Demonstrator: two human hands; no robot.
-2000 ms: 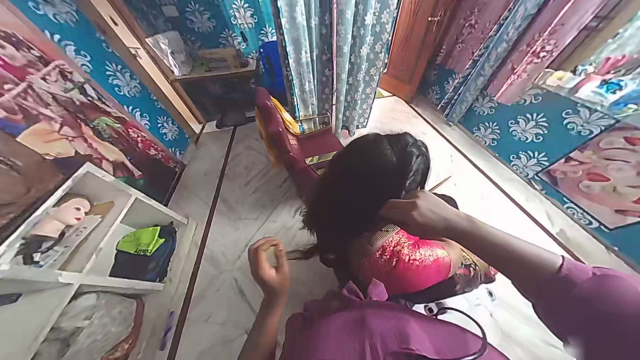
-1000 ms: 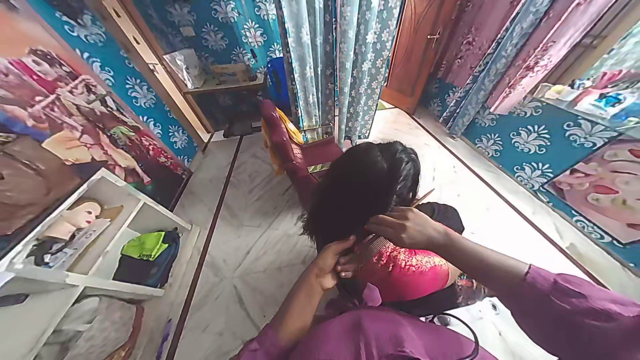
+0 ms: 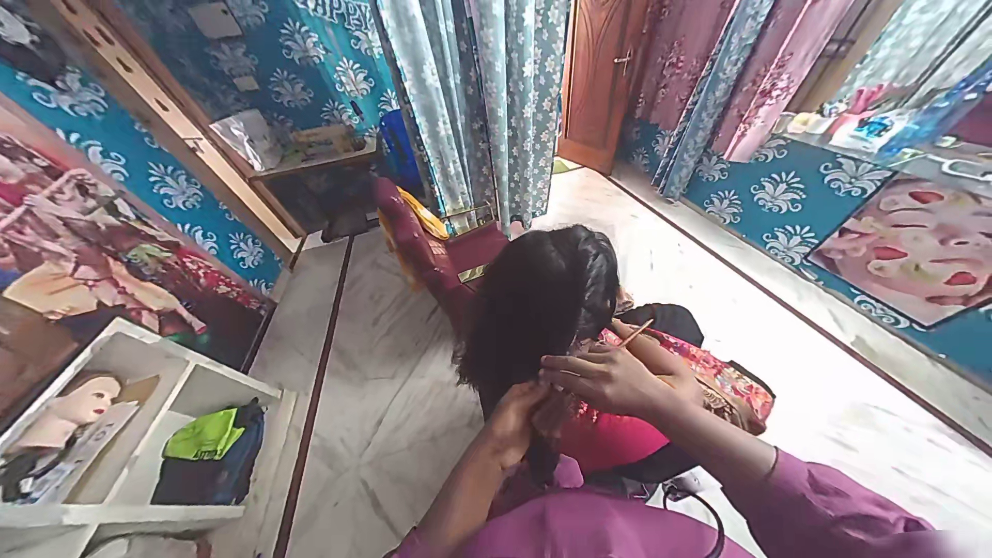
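A person with long black hair (image 3: 527, 302) sits in front of me, back towards me, in a bright pink and red patterned garment (image 3: 620, 442). Behind the head, my left hand (image 3: 523, 415) closes on a lock of the hair, which hangs below the fingers. My right hand (image 3: 608, 376) meets it from the right, its fingers pinching the same lock. A thin brown stick, perhaps a comb's tail (image 3: 637, 333), juts up from the right hand; its other end is hidden. The crown hair is swept over in a raised, twisted section on the right.
A maroon salon chair (image 3: 434, 263) with a yellow cloth (image 3: 422, 213) stands beyond the person. At the left, a white shelf unit (image 3: 186, 364) holds a mannequin head (image 3: 81, 411) and a dark bag (image 3: 209, 465). A black cable (image 3: 709, 511) loops beside my lap.
My left hand, apart from the head at the left two seconds ago, has come in to the hair beside my right hand. Both hands now sit lower along the lock.
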